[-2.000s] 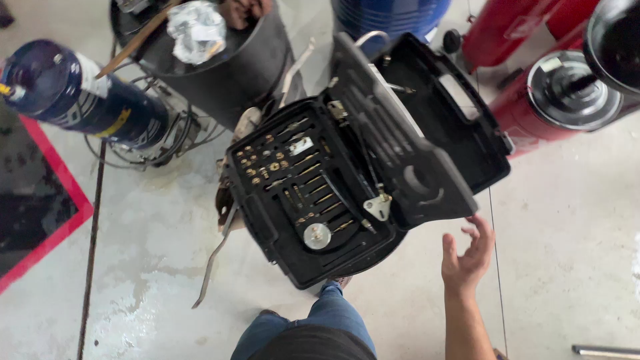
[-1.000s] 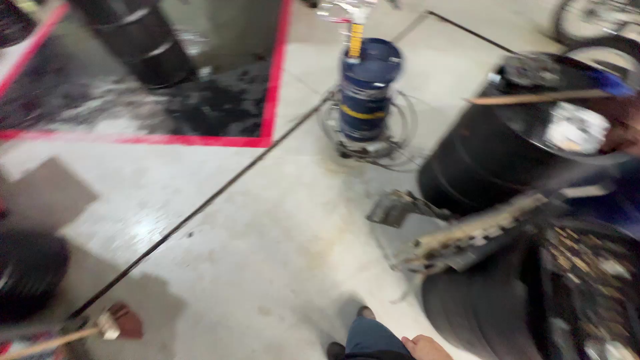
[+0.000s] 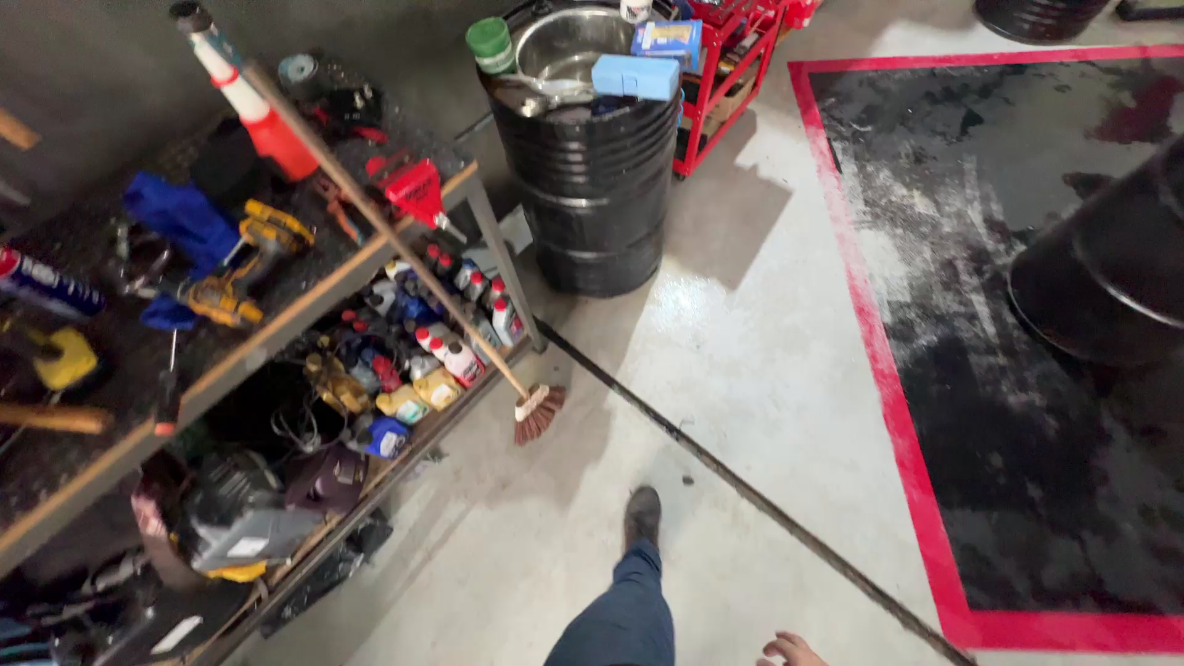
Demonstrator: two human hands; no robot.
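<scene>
Only the fingers of my right hand (image 3: pixel 792 650) show, at the bottom edge of the view, over the pale floor. They look loosely curled, touch nothing visible, and the rest of the hand is cut off. My left hand is out of the frame. To the left stands a workbench (image 3: pixel 305 301) bearing yellow cordless drills (image 3: pixel 222 301), a blue cloth (image 3: pixel 180 217), a red funnel (image 3: pixel 413 190) and an orange-and-white cone (image 3: pixel 268 129). A broom (image 3: pixel 539 413) leans against the bench with its bristles at the floor.
Bottles (image 3: pixel 453 356) crowd the bench's lower shelf. Ahead, a black drum (image 3: pixel 597 213) carries a metal basin (image 3: pixel 573 46) and a light blue case (image 3: pixel 635 77), near a red cart (image 3: pixel 717 102). Another black drum (image 3: pixel 1110 268) stands within red floor tape (image 3: pixel 874 342) at right. A dark groove (image 3: pixel 703 444) crosses the floor.
The view has swung far, from the open black tool case on a drum to the workbench and broom. My right hand, fully seen beside that case two seconds ago, now shows only its fingers.
</scene>
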